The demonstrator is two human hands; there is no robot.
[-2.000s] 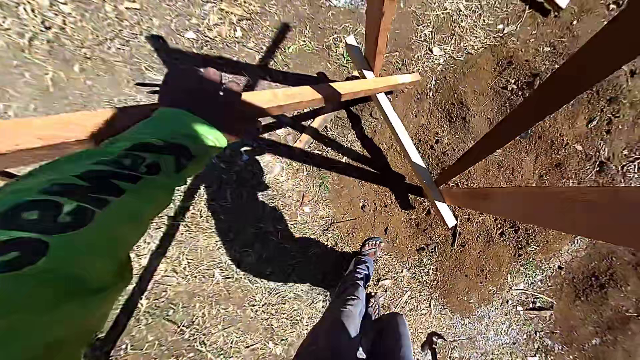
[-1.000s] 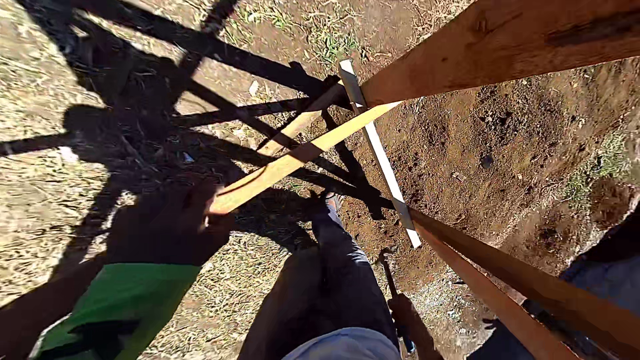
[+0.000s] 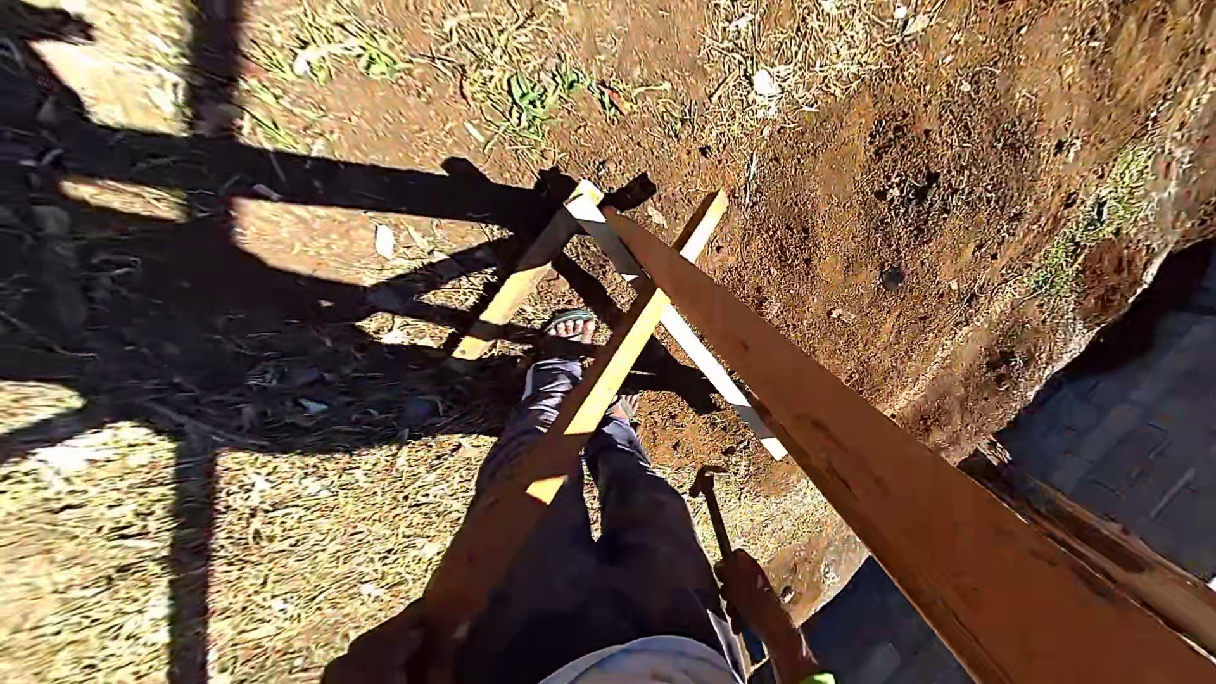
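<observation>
My left hand (image 3: 380, 651), dark in shadow at the bottom edge, is closed around the lower end of a long wooden board (image 3: 608, 375) that slants up and to the right. My right hand (image 3: 746, 584) grips a claw hammer (image 3: 714, 508), its head pointing away from me, beside my right leg. The board crosses a pale wooden strip (image 3: 703, 361) and passes by a wide wooden plank (image 3: 836, 427) that runs to the lower right corner. Whether the held board touches them I cannot tell. A shorter wooden piece (image 3: 518, 294) slants down from the strip's upper end.
My sandaled feet (image 3: 572, 325) stand on dry grass and soil near the wooden pieces. At the lower right, another rough timber (image 3: 1092, 541) lies beyond the wide plank, near a dirt edge and a grey paved surface (image 3: 1140, 408). Broad shadows cover the ground at left.
The view has shifted a lot. My left hand and the held board have come down closer to my legs. The hammer, partly seen before, now shows plainly in my right hand.
</observation>
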